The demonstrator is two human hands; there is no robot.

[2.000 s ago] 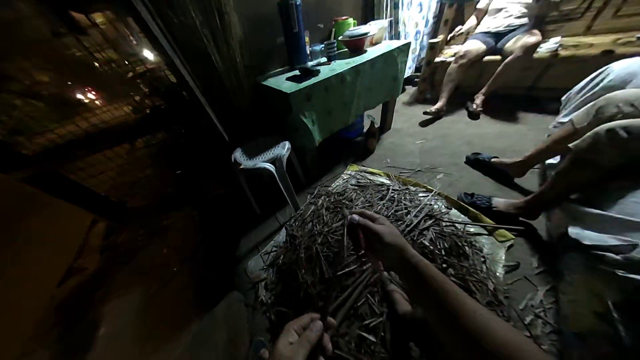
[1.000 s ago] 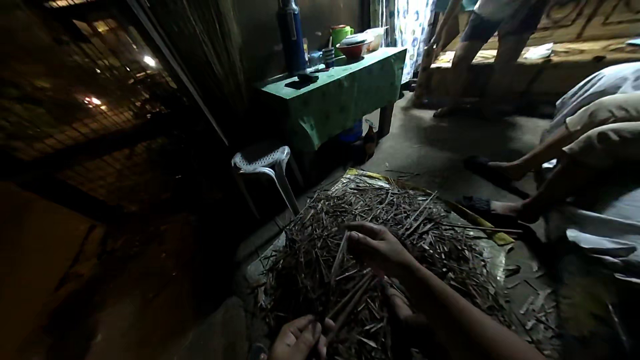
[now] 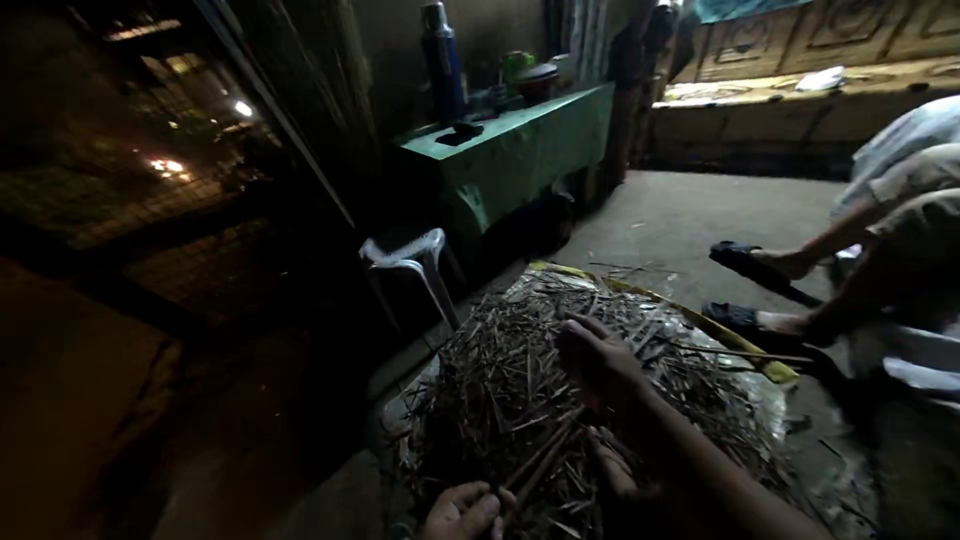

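A wide heap of dry brown plant strips or stalks (image 3: pixel 517 360) lies on a pale sheet with a yellow edge (image 3: pixel 705 330). At the bottom, my left hand (image 3: pixel 466 511) is closed around the near ends of a few long, thin stalks (image 3: pixel 541 459), which point up and to the right over the heap. My right hand (image 3: pixel 600 356) is above the middle of the heap, fingers towards its far side. Shadow and blur hide whether anything is between those fingers. Below my right forearm, a partly hidden body part (image 3: pixel 615 465) shows against the strips; whose it is I cannot tell.
A white plastic stool (image 3: pixel 409 251) stands left of the heap. Behind it, a green-covered table (image 3: pixel 525 142) bears a blue flask (image 3: pixel 442 67) and bowls. At right are a seated person's legs and dark sandals (image 3: pixel 731 315). A carved wooden bench (image 3: pixel 750 90) is at the back.
The person seated on the back bench two seconds ago stood up and has left the bench. My right hand has moved slightly right, while my left hand stays low with the stalks.
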